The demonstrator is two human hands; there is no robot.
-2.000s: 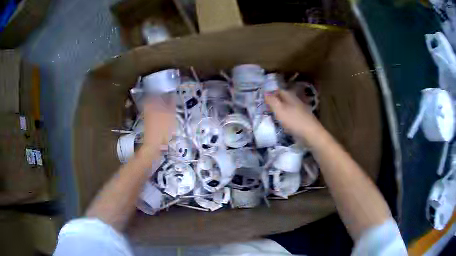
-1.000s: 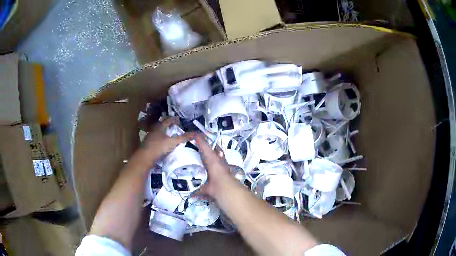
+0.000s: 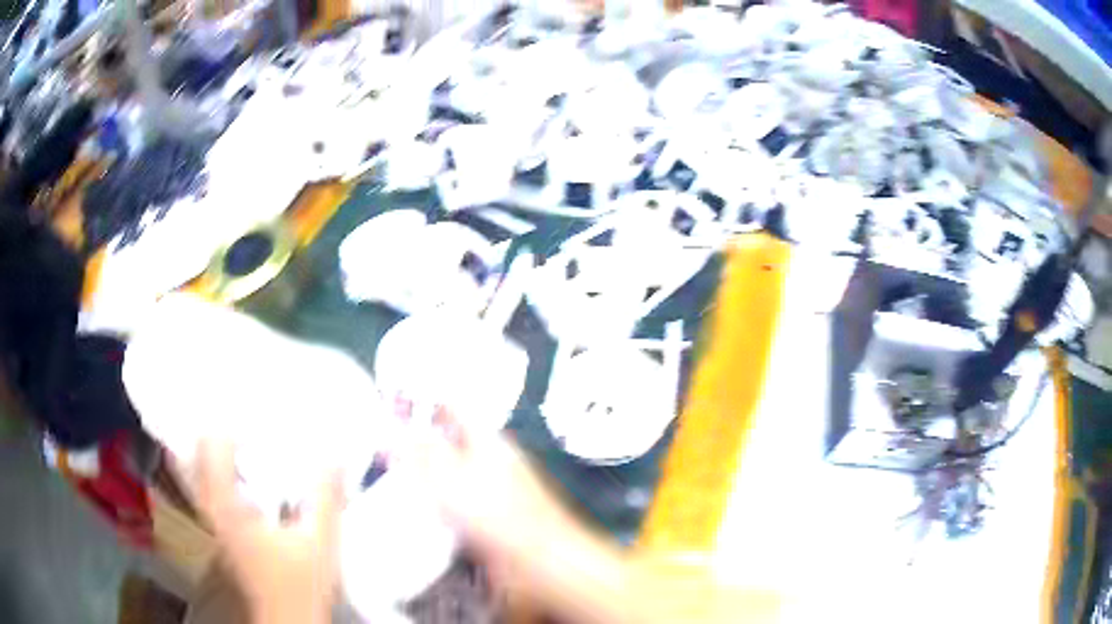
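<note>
The picture is overexposed and blurred. My left hand [image 3: 262,524] is at the lower left, against a large white housing [image 3: 244,384]. My right hand [image 3: 488,488] is to its right, with its fingers on white housings; another housing [image 3: 396,549] shows between the hands. The hands seem to hold several housings together, but their exact grip is washed out. More housings lie on the dark green mat just beyond, one of them a round housing [image 3: 610,402] with thin arms.
Housings are heaped along the back [image 3: 585,110]. A yellow-green tape roll [image 3: 227,288] is at the left. Orange tape [image 3: 719,402] edges a white sheet. The screw feeder [image 3: 915,347] stands at the right with the black screwdriver [image 3: 1027,317] beside it. Thin wires [image 3: 957,494] lie nearby.
The view has turned from the cardboard carton to the bench. My hands have come out of the carton and are now over the bench's left side with white housings.
</note>
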